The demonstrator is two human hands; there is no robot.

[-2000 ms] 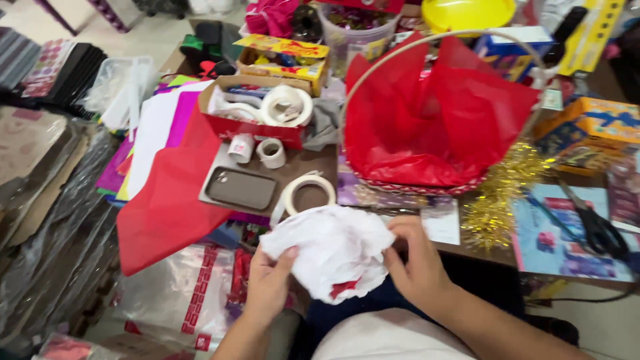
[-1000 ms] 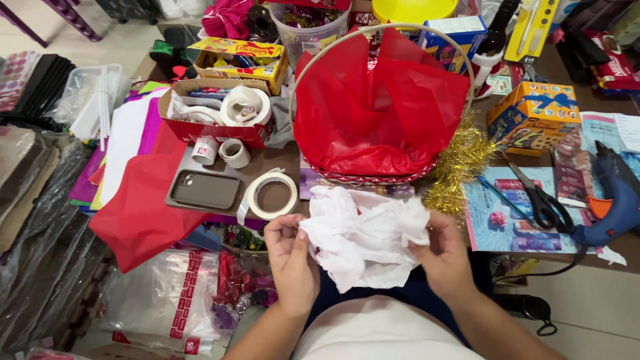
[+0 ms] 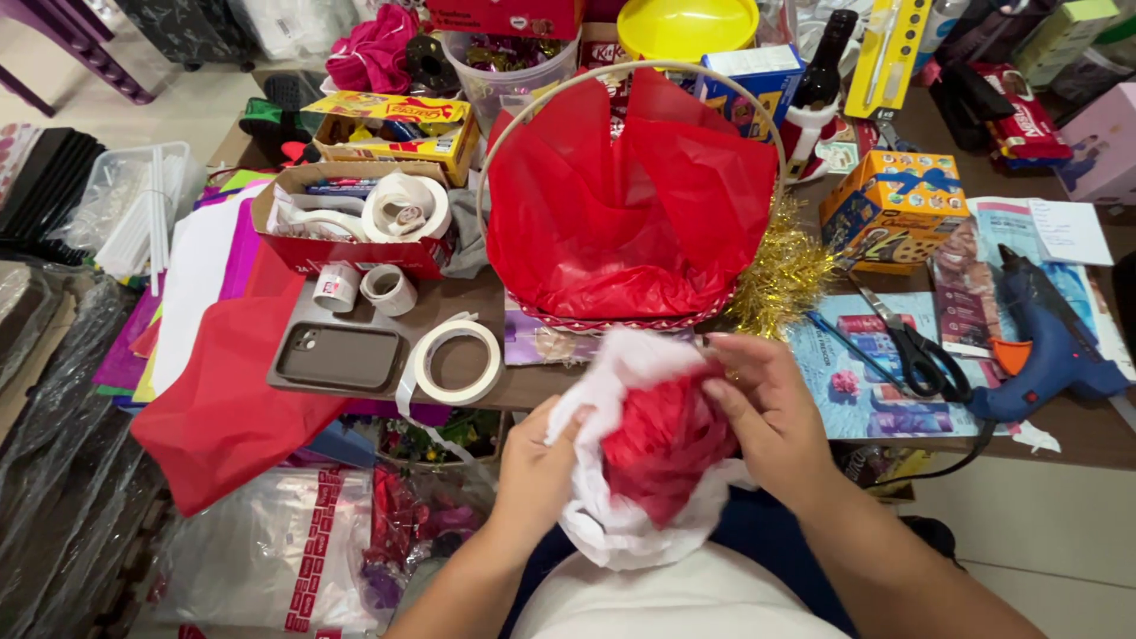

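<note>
Just off the front edge of the table, both hands hold a crumpled bundle of white tissue paper around crumpled red tissue paper. My left hand grips the white paper at the bundle's left side. My right hand pinches the bundle at its upper right, thumb against the red paper; the motion blurs it somewhat. Right behind the bundle stands a basket lined with red paper, with a pale arched handle. Gold tinsel lies against its right side.
Left on the table are a roll of masking tape, a phone case, a red box of tape rolls and red paper sheets. To the right lie black-handled scissors, a blue glue gun with its cord, and a cookie box.
The white paper, mostly covering the bundle before, now lies apart around a large red crumpled middle. My right hand has moved onto the bundle's upper right.
</note>
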